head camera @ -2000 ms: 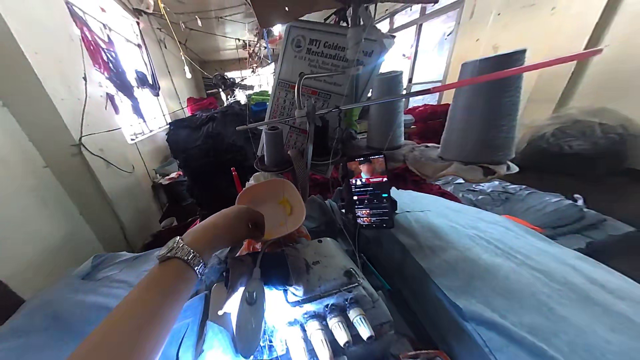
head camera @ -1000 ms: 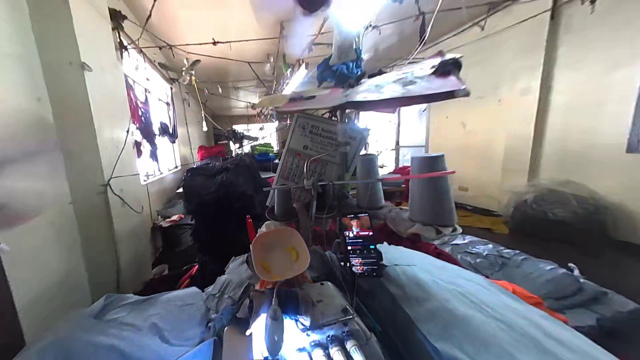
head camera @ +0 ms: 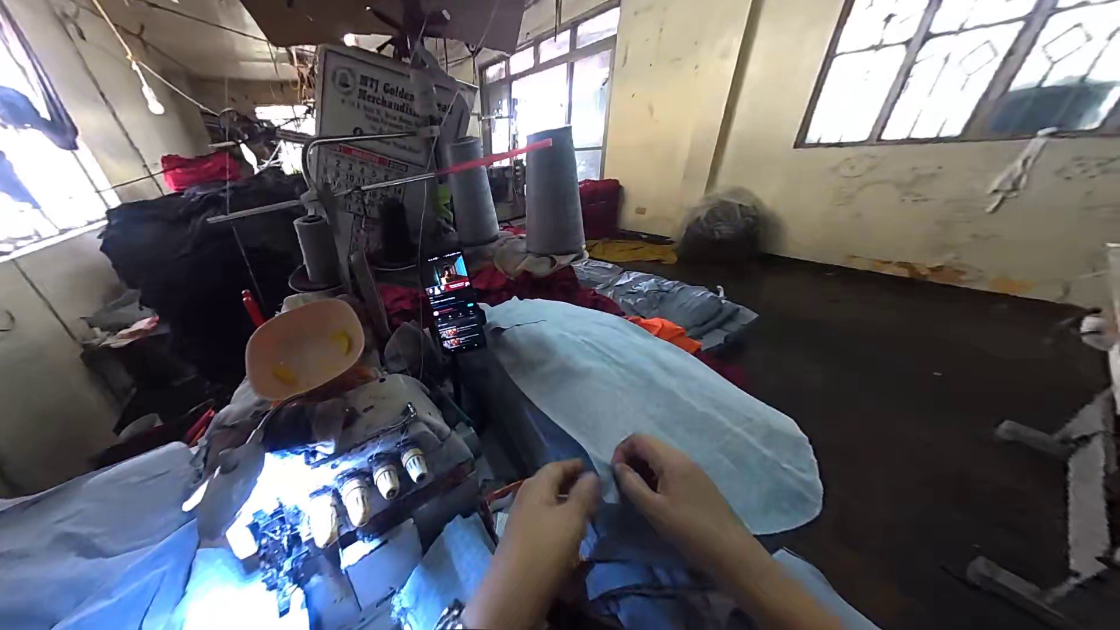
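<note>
My left hand and my right hand are close together at the lower middle, right of the machine. Each pinches the near edge of a pale blue fabric panel between thumb and fingers. The panel stretches away from them to the back and right. To the left stands an overlock sewing machine with several tension dials, its needle area brightly lit. Behind it, a shallow pinkish bowl holds small yellow pieces. A phone with a lit screen stands upright beyond the machine.
Large grey thread cones and a smaller cone stand behind the machine under a metal thread rod. Blue fabric lies at the left. Orange cloth and grey bundles lie beyond the panel. A calendar stands behind.
Two seconds ago my left hand was at the bowl; now both hands are at the pale blue fabric's edge, holding it. The view has turned to the right.
</note>
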